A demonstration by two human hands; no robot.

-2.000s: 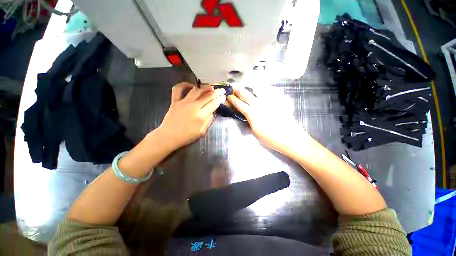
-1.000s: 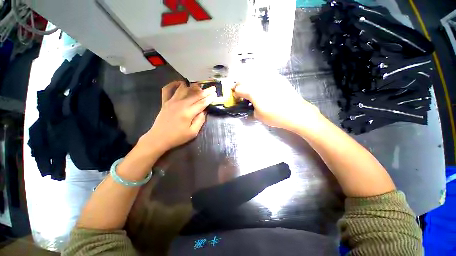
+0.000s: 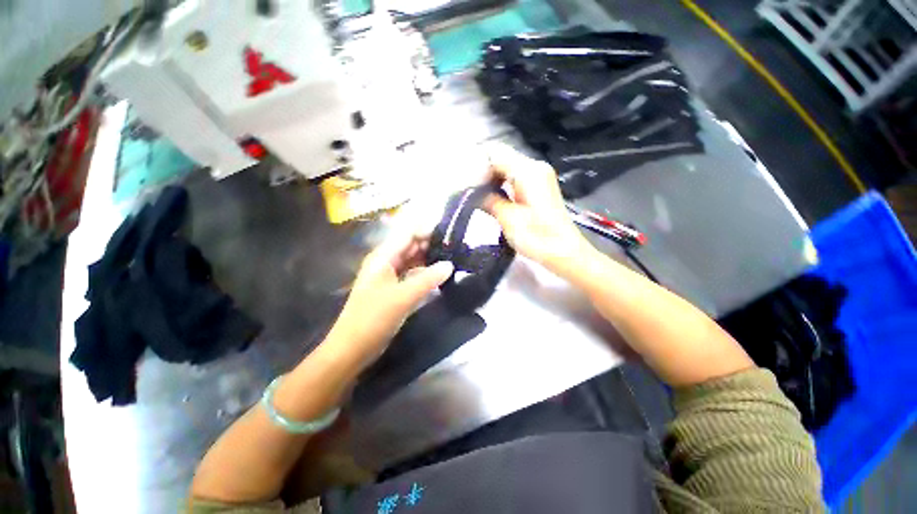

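Note:
My left hand (image 3: pixel 390 284) and my right hand (image 3: pixel 530 209) hold a black zipper piece (image 3: pixel 457 223) between them, bent into a loop with a pale line along it. It is in front of the white sewing machine head (image 3: pixel 287 85), away from the needle area. The yellow plate (image 3: pixel 347 199) shows at the machine's lower edge. A plain black fabric strip (image 3: pixel 427 346) lies on the table below my hands, partly hidden by the held piece.
Black cut pieces (image 3: pixel 156 291) lie at left. A zipper pile (image 3: pixel 603 100) lies at back right. Red and black snips (image 3: pixel 608 227) lie right of my right hand. The blue bin (image 3: pixel 873 301) at right holds black pieces (image 3: pixel 794 346). The grey table (image 3: pixel 694 236) ends before the bin.
Both hands have moved from the needle area back toward me with the black piece, which is now bent in a loop. The view has turned right, showing more of the blue bin.

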